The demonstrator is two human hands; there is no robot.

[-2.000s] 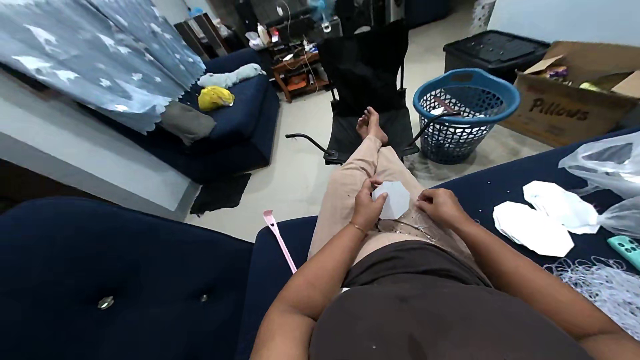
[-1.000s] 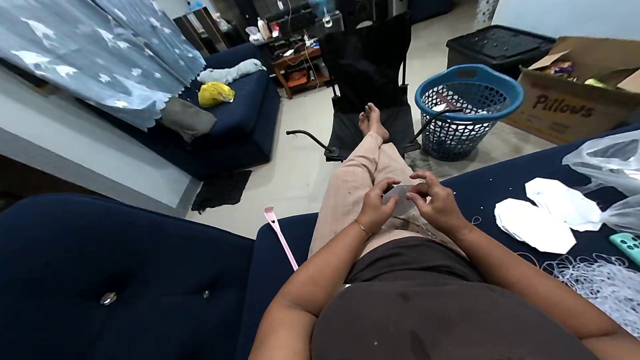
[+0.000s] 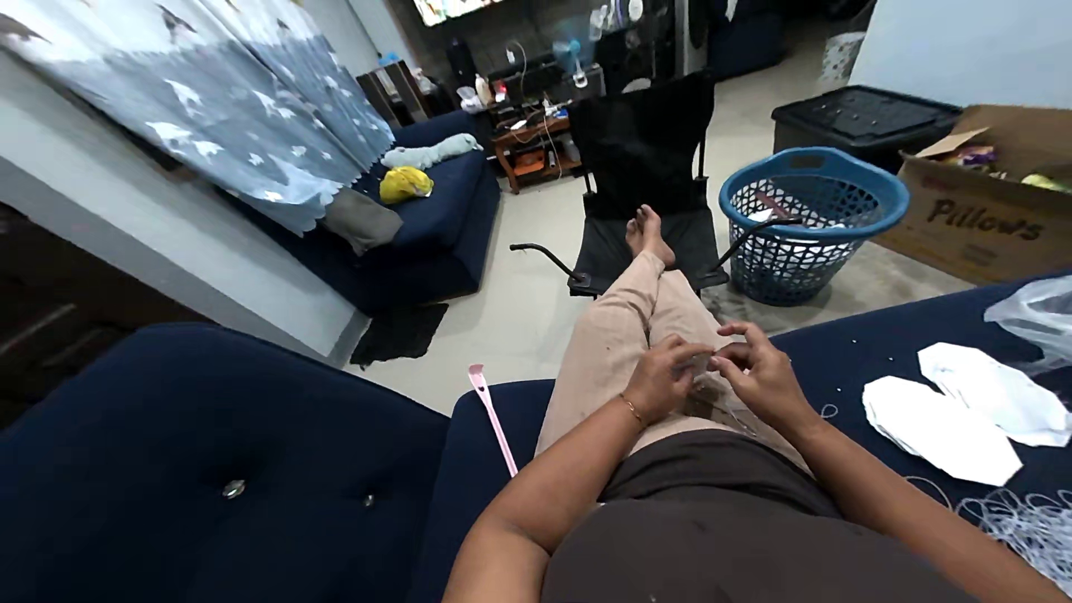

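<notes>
Above my lap, my left hand (image 3: 666,378) pinches a small white piece (image 3: 697,363), seen nearly edge-on and partly hidden by the fingers. My right hand (image 3: 754,368) is close beside it, thumb and index finger together at the piece's right edge; whether they grip the piece or a thin strand cannot be made out. A thin strand (image 3: 741,419) lies on my lap below the hands. Right of me on the blue sofa are two stacks of white cut pieces (image 3: 942,431), one partly over the other, and a tangle of white string (image 3: 1030,523).
A pink long-handled stick (image 3: 494,419) lies on the sofa to my left. My feet rest on a black folding chair (image 3: 645,159). Beyond the sofa's right side are a blue laundry basket (image 3: 796,251) and a cardboard box (image 3: 963,222). A clear plastic bag (image 3: 1038,314) is at far right.
The white piece showed its flat face in my left hand at first, with my right hand apart. Both hands then came together at it, and it is now tilted nearly edge-on.
</notes>
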